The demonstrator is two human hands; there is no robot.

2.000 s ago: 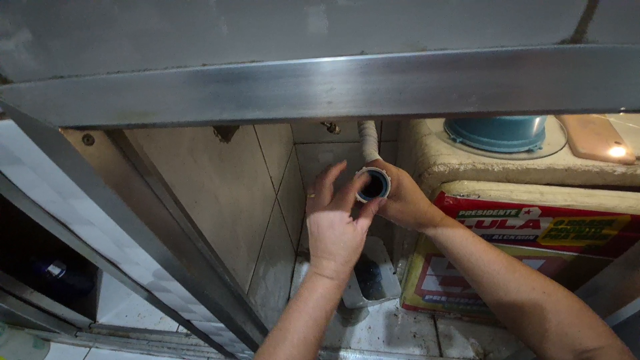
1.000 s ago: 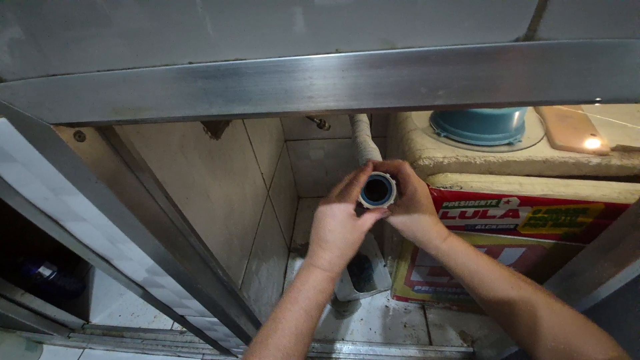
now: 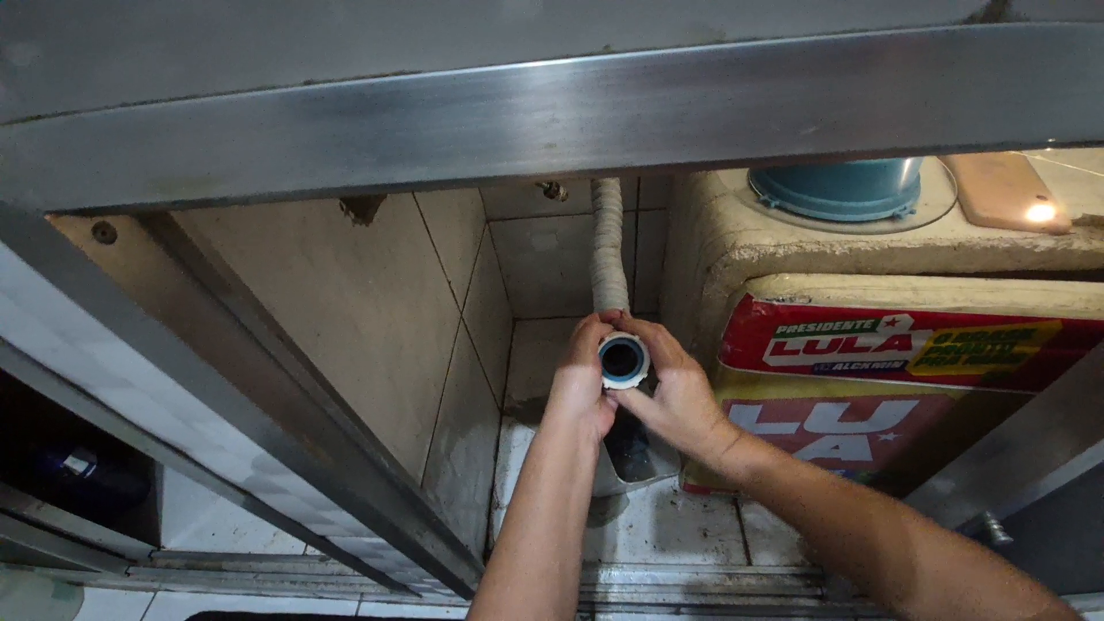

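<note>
A corrugated white drain hose (image 3: 609,250) comes down from behind the metal frame to a white threaded plastic nut (image 3: 624,362), which has a blue ring inside and its open end facing me. My left hand (image 3: 585,379) wraps the left side of this fitting. From the right, my right hand (image 3: 677,379) holds the same fitting, its thumb below the rim. The fingers of both hands meet behind the nut, where they are partly hidden. Below the hands, a whitish plastic container (image 3: 642,479) with dark contents stands on the tiled floor.
A metal crossbar (image 3: 517,121) spans the view above the hands, and a slanted metal post (image 3: 328,388) stands at left. To the right are printed boards (image 3: 862,414) and a rough ledge (image 3: 733,216) with a blue plastic tub (image 3: 837,190). A small valve (image 3: 552,191) sits on the back wall.
The left fingers, spread over the nut's opening two seconds ago, now wrap its left side. The right hand has stayed on the fitting.
</note>
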